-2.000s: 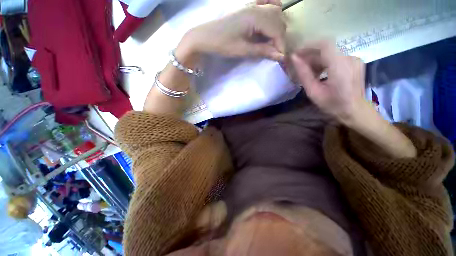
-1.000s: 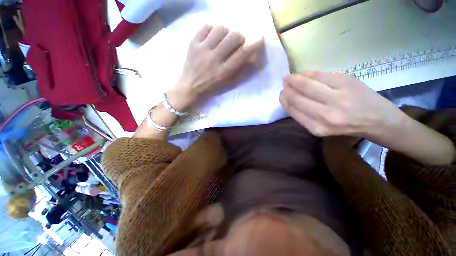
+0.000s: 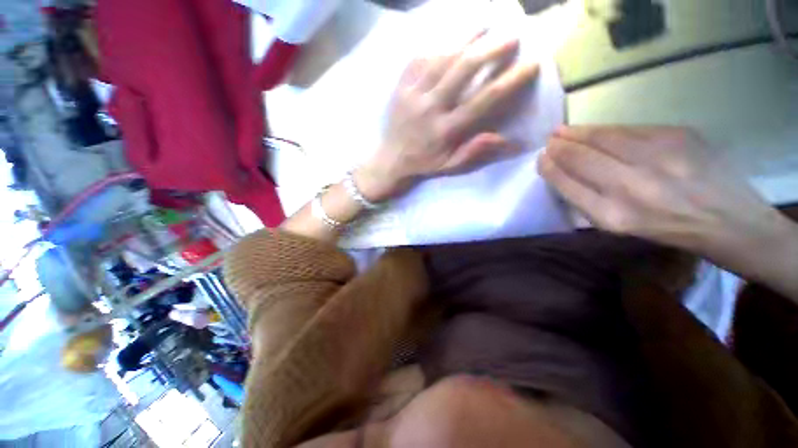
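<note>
A white fabric piece lies on the sewing table in front of me, its lower edge at my lap. My left hand, with bracelets at the wrist, rests on it with fingers spread and holds nothing. My right hand pinches the right edge of the white piece between fingertips and thumb. The fingertips partly hide that edge. The picture is blurred and very bright over the white piece.
A red garment piece hangs over the table's left side. A pale roll or folded piece is at the top. The pale machine bed is at the right. A cluttered rack with a yellow knob stands at lower left.
Both hands were raised and pinching together; they came down onto the white piece and moved apart. Since one second ago, the left fingers have spread further. The whole view has shifted.
</note>
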